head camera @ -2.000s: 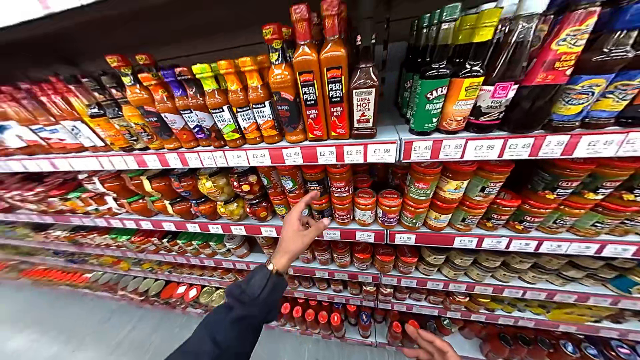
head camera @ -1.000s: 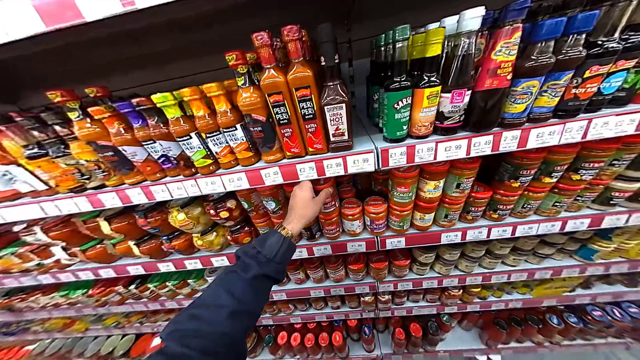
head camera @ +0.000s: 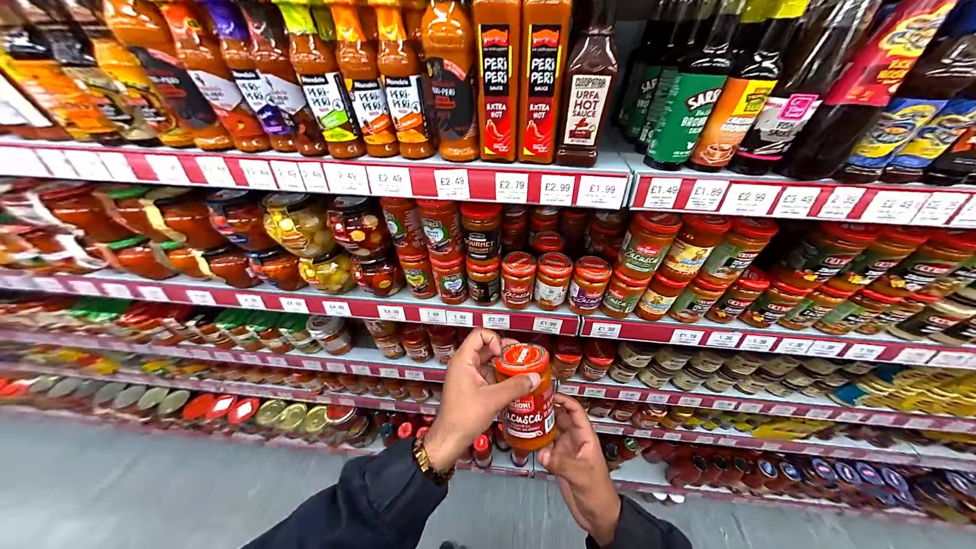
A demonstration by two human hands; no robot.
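A glass jar of orange-red zacusca spread (head camera: 528, 404) with a red lid is held upright in front of the shelves. My left hand (head camera: 474, 389), with a gold-coloured watch or bracelet at the wrist, grips it from the left, thumb across its front. My right hand (head camera: 576, 454) is at the jar's lower right, fingers curled beside it; whether it bears any of the weight I cannot tell. Behind and above, similar red-lidded jars (head camera: 553, 280) stand on the second shelf, in a single layer beside stacked jars (head camera: 646, 248).
Sauce bottles (head camera: 538, 84) line the upper shelf, above a red price rail (head camera: 488, 183). Pickle jars (head camera: 301, 225) stand at the left of the second shelf. Lower shelves hold more jars (head camera: 709, 370) and red-capped bottles (head camera: 482, 448). Grey floor (head camera: 152, 480) lies below.
My left hand, reaching among the second-shelf jars one second ago, has come back and down with a jar in it. My right hand, out of view then, is now beside the jar.
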